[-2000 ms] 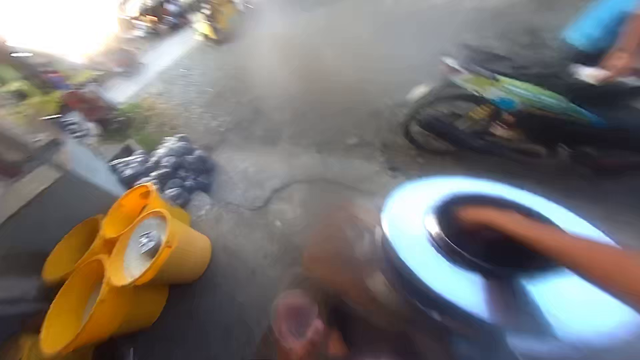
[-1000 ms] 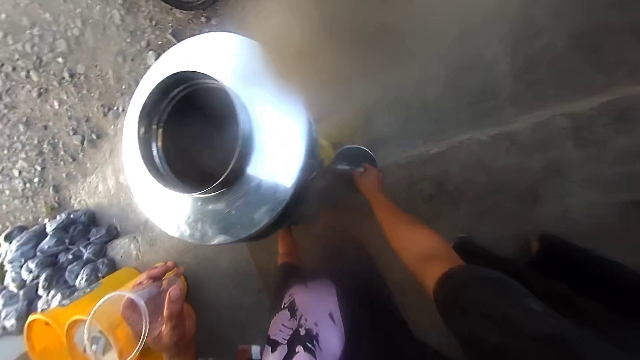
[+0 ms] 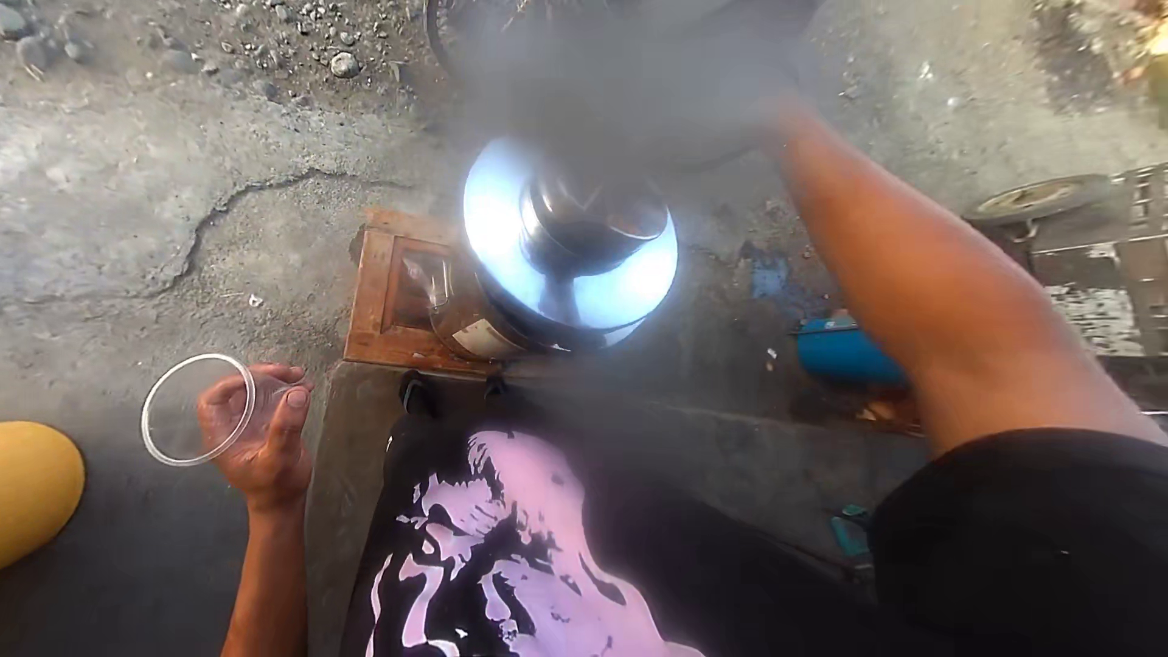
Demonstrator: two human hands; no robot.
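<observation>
My left hand (image 3: 265,433) grips a clear plastic cup (image 3: 198,410) at the lower left, its open rim turned toward the camera. In the upper middle stands a round, shiny metal vessel (image 3: 584,292) with a wide sloping top and a raised neck. Grey smoke or steam covers the top of its neck. My right arm reaches up past the vessel's right side, and the right hand is lost in the haze. Whether it holds anything cannot be seen.
Beside the vessel lies a wooden panelled piece (image 3: 365,315). A yellow container (image 3: 36,488) is at the left edge. To the right are a blue cylindrical object (image 3: 844,351) and a wheel (image 3: 1036,199). Cracked concrete (image 3: 246,228) and gravel (image 3: 301,46) spread across the upper left.
My right hand, low beside the vessel holding a dark round object one second ago, has moved up into the haze. My left hand still holds the clear cup. The view has turned greatly.
</observation>
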